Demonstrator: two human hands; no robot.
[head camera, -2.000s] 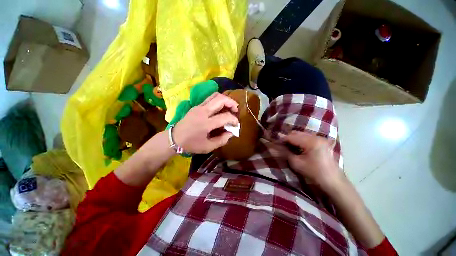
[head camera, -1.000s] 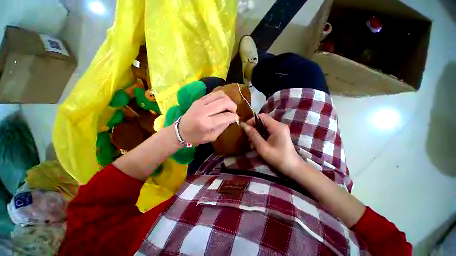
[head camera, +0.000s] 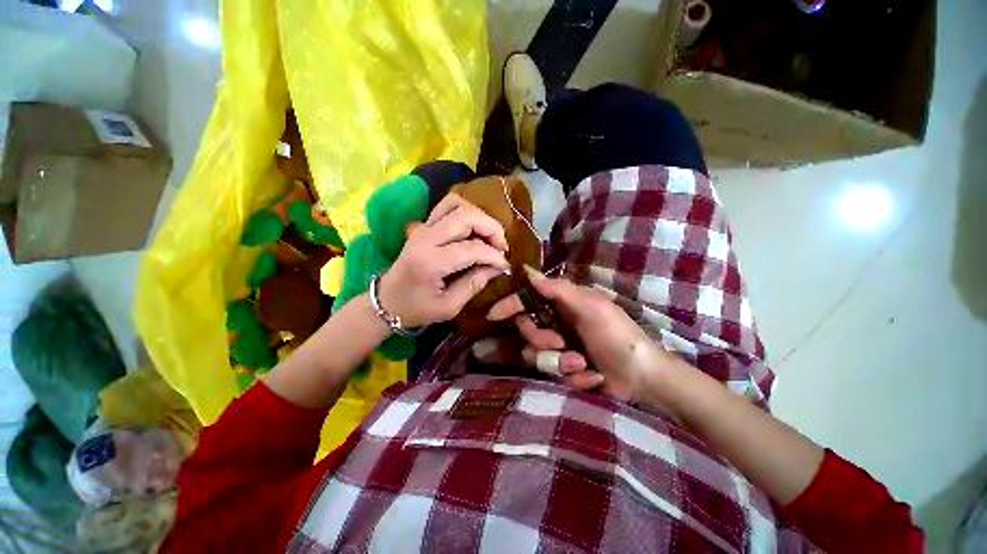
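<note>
A plush toy lies on the lap, with its brown base (head camera: 500, 212) facing up and green lobes (head camera: 397, 214) on its left side. A pale thread (head camera: 520, 212) loops over the brown plush and runs down to the fingers. My left hand (head camera: 446, 265) pinches at the brown plush. My right hand (head camera: 579, 335) meets it fingertip to fingertip and holds a small dark tool, too unclear to name. A pale wrap is round one right finger. A needle cannot be made out.
A yellow plastic sack (head camera: 379, 87) with more green, orange and brown toys stands at the left. An open carton (head camera: 801, 121) is at the upper right, a closed carton (head camera: 92, 184) at the far left. Bundles (head camera: 76, 363) lie at the lower left. My shoe (head camera: 524, 103) is ahead.
My right hand has come in from the right to meet my left fingers at the brown base. Its fingers now curl round the dark tool. The view has shifted a little.
</note>
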